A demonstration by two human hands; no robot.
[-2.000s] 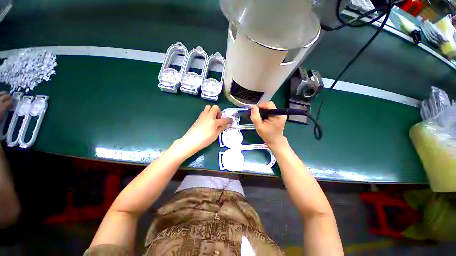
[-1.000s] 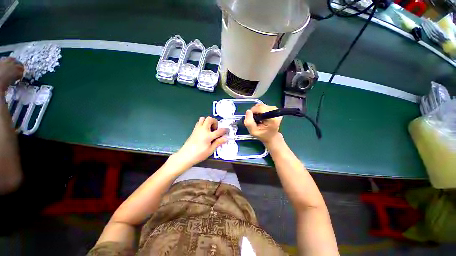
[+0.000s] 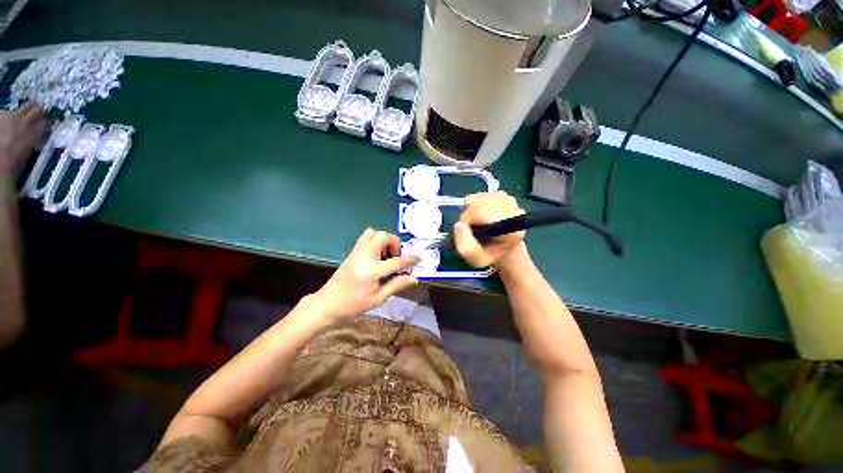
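Observation:
Three white plastic housings (image 3: 423,220) lie in a column on the green bench in front of me, round ends to the left. My right hand (image 3: 490,229) is closed around the black soldering iron (image 3: 536,220), its tip pointing left at the round end of the nearest housing. My left hand (image 3: 374,268) has its fingertips at that round end, from the left. Its fingers hide part of that end, and I cannot tell whether they grip it or only rest on it. The iron's tip is too small to see clearly.
White fume hood (image 3: 499,83) stands just beyond. The dark iron stand (image 3: 560,152) is right of it. Three bulkier housings (image 3: 356,102) stand left of it. Far left are small white parts (image 3: 69,78), more housings (image 3: 83,166) and another person's arm (image 3: 11,222). A yellow block (image 3: 809,286) lies right.
Both hands and the iron have moved from the top housing to the middle one, then to the nearest one. At far left, the other person's hand has shifted and the housings there show more fully.

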